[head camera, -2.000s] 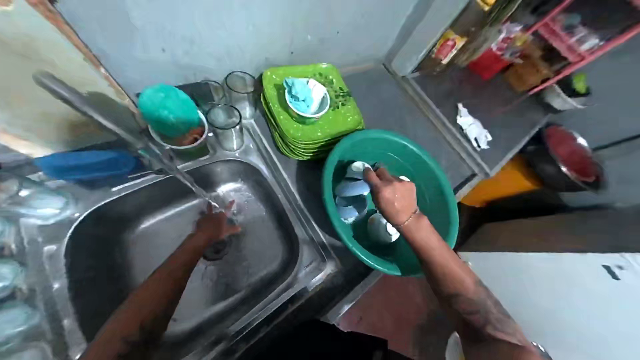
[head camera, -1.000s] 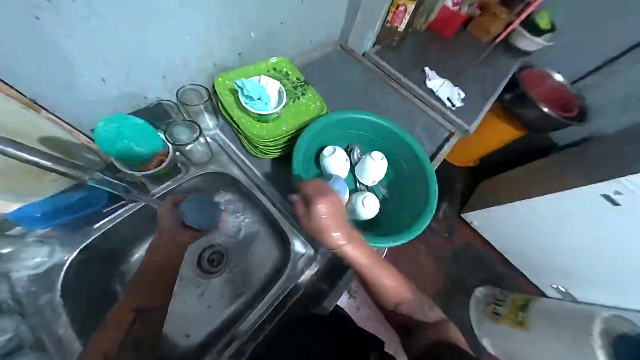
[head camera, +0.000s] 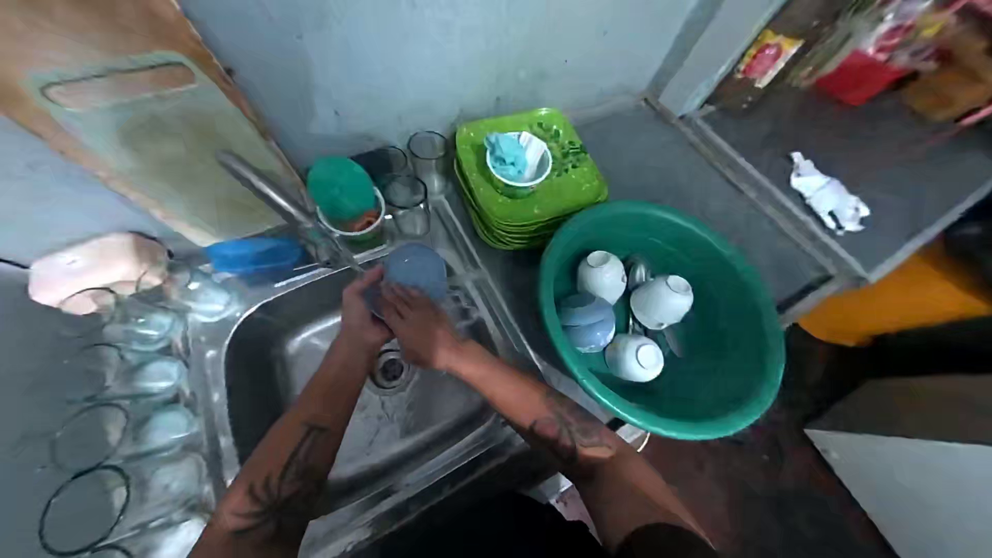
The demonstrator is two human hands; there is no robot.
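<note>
Over the steel sink [head camera: 356, 465], close to the metal faucet [head camera: 271, 190], my left hand [head camera: 363, 310] holds a grey-blue dish [head camera: 417, 271], probably a small bowl. My right hand [head camera: 418, 322] lies against the same dish, its fingers spread across the near side. To the right, a green plastic basin [head camera: 728, 325] holds several white cups [head camera: 601, 275], stacked grey-blue dishes [head camera: 587, 322] and some metal cutlery [head camera: 673, 341]. The palms of both hands are hidden.
Stacked green square plates [head camera: 573, 182] carry a cup with a cloth [head camera: 508, 155]. Drinking glasses [head camera: 428, 159] and a container with a green lid [head camera: 341, 190] stand behind the sink. More glassware [head camera: 159, 380] lines its left side. A crumpled white item [head camera: 828, 194] lies at right.
My right hand has moved from the basin to the sink and now touches the dish. My left hand held a dish under the faucet one second ago; two seconds ago it showed none.
</note>
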